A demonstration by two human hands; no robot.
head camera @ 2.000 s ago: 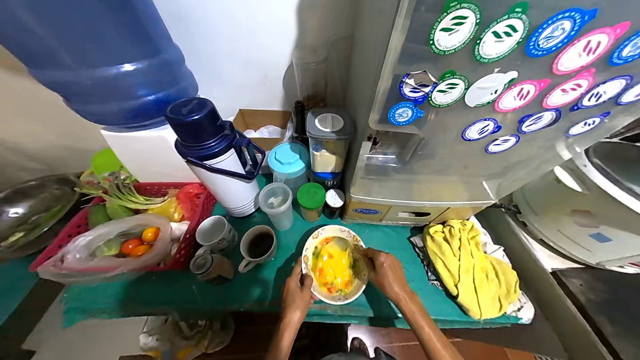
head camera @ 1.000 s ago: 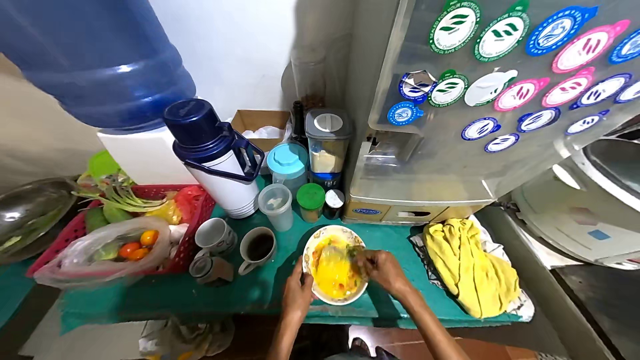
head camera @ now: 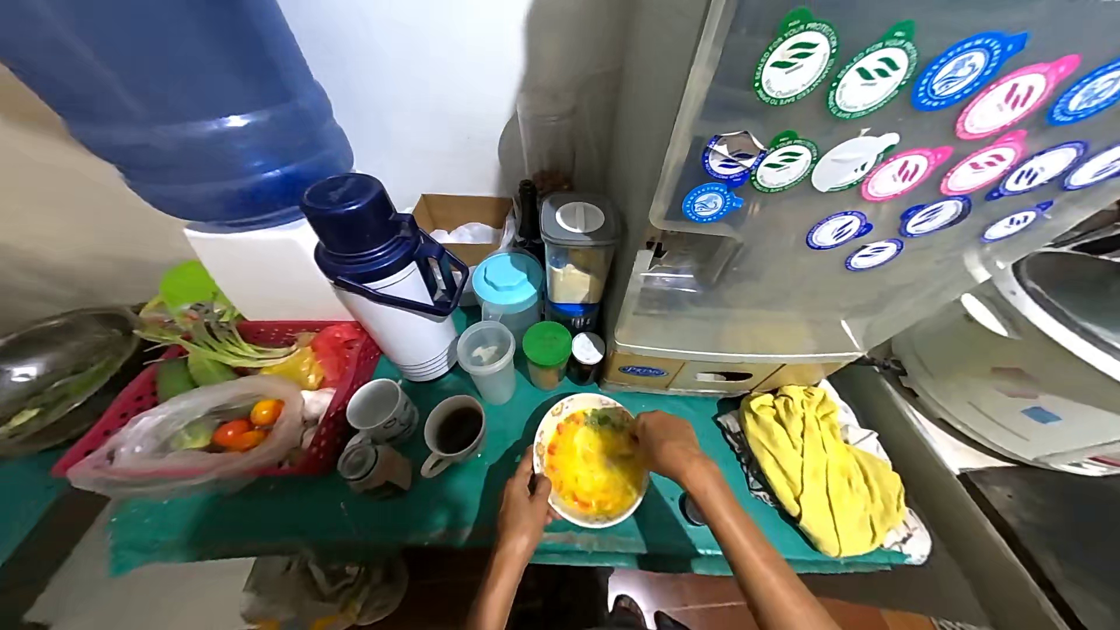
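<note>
A patterned white bowl (head camera: 542, 429) holds yellow beaten egg (head camera: 588, 464) with red and green bits. My left hand (head camera: 525, 506) grips the bowl's lower left rim, thumb at the edge. At the bowl's right side my right hand (head camera: 669, 448) is closed around a utensil, mostly hidden by the fingers and the egg. Left of the bowl stand a mug of dark liquid (head camera: 457, 429), a patterned mug (head camera: 381, 411) and a small glass jar (head camera: 374, 469). A small dark round object (head camera: 692, 509) lies beneath my right forearm.
Behind the bowl stand a clear plastic cup (head camera: 486, 360), a green-lidded jar (head camera: 548, 354) and a white-and-blue thermos (head camera: 398, 306). A red basket (head camera: 350, 420) of vegetables is at left. A yellow cloth (head camera: 822, 472) lies at right, before a plastic dispenser cabinet (head camera: 752, 324).
My right hand has shifted about the bowl's right side, and the egg's surface has changed from a smooth yellow mass to a looser, spread mixture. My left hand stays at the rim.
</note>
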